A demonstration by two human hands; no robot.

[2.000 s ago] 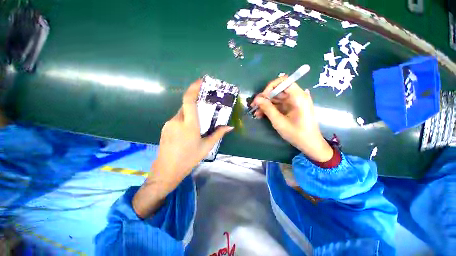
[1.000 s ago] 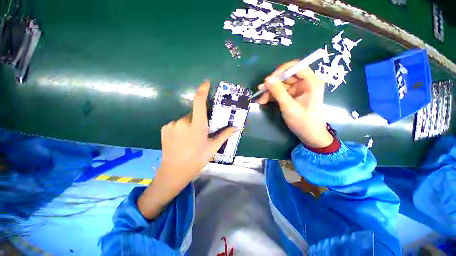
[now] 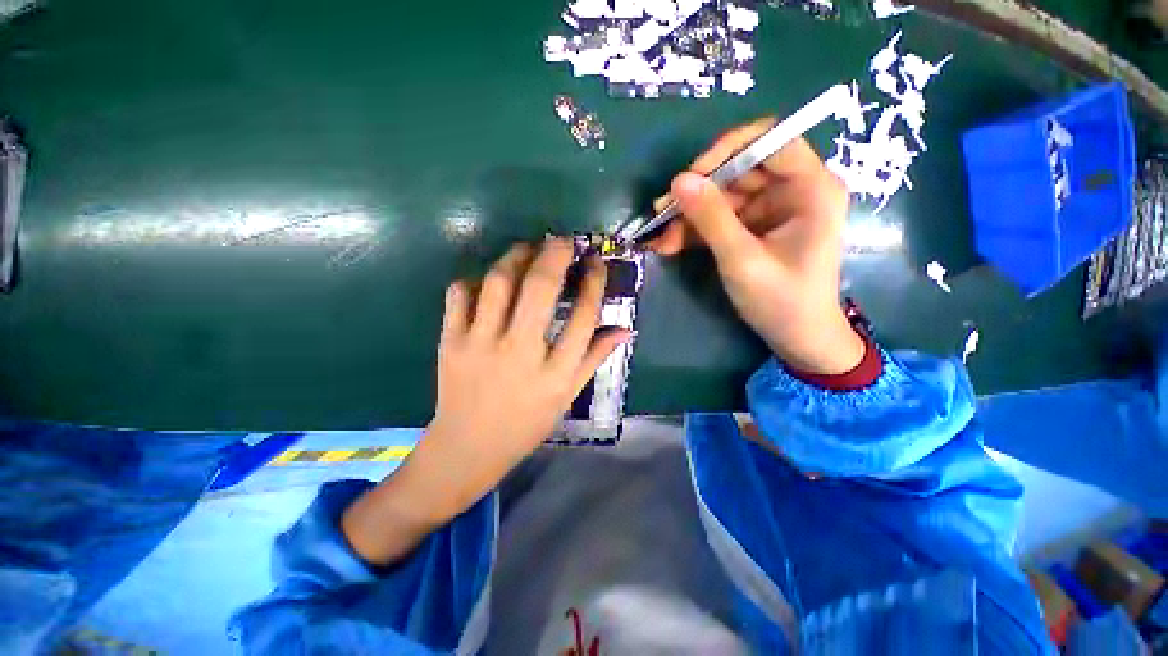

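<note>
A phone frame [image 3: 615,336] lies upright on the green bench at its near edge, its top end away from me. My left hand [image 3: 519,336] lies over its left side, fingertips near the top end and thumb on the middle, covering much of it. My right hand [image 3: 766,228] holds white-looking tweezers [image 3: 781,137] like a pen. Their tips point at the top right end of the frame; whether they grip a part is too small to tell.
Small boards with white patches [image 3: 660,49] are heaped at the far side, with a small loose part [image 3: 580,122] nearer. White tabbed pieces [image 3: 884,135] lie right. A blue bin [image 3: 1048,192] stands further right beside stacked frames [image 3: 1130,256]. Dark strips [image 3: 10,205] are at the left edge.
My left hand has moved from holding the frame's sides to lying over it with fingers on the top end. The frame is straighter. The tweezers' tips have moved onto the frame's top end.
</note>
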